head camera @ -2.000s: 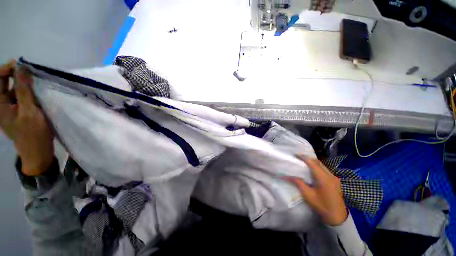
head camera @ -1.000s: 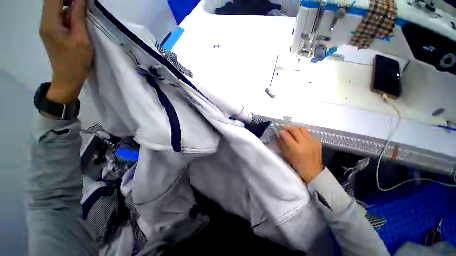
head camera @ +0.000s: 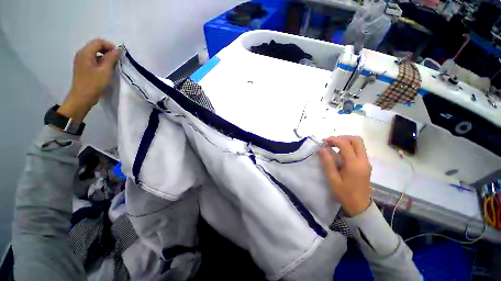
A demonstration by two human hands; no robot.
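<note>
The light grey-white garment (head camera: 228, 192) hangs spread between my two hands, over my lap. Navy binding tape (head camera: 220, 123) runs along its top edge, and two narrow navy strips run down its panels. My left hand (head camera: 94, 71) pinches the top edge's left end, raised at the upper left. My right hand (head camera: 350, 173) pinches the right end, in front of the machine table. A piece of black-and-white gingham (head camera: 193, 93) shows behind the top edge.
The white sewing machine (head camera: 434, 96) stands at the right with brown plaid cloth (head camera: 401, 83) draped on its arm. A smartphone (head camera: 402, 134) with a white cable lies on the table. Mixed garment pieces (head camera: 96, 233) lie heaped at lower left. A blue crate (head camera: 220, 34) stands behind.
My right hand has moved from the table's front edge up to the garment's top edge. The top edge is now stretched between both hands. The view has tilted up, showing more background.
</note>
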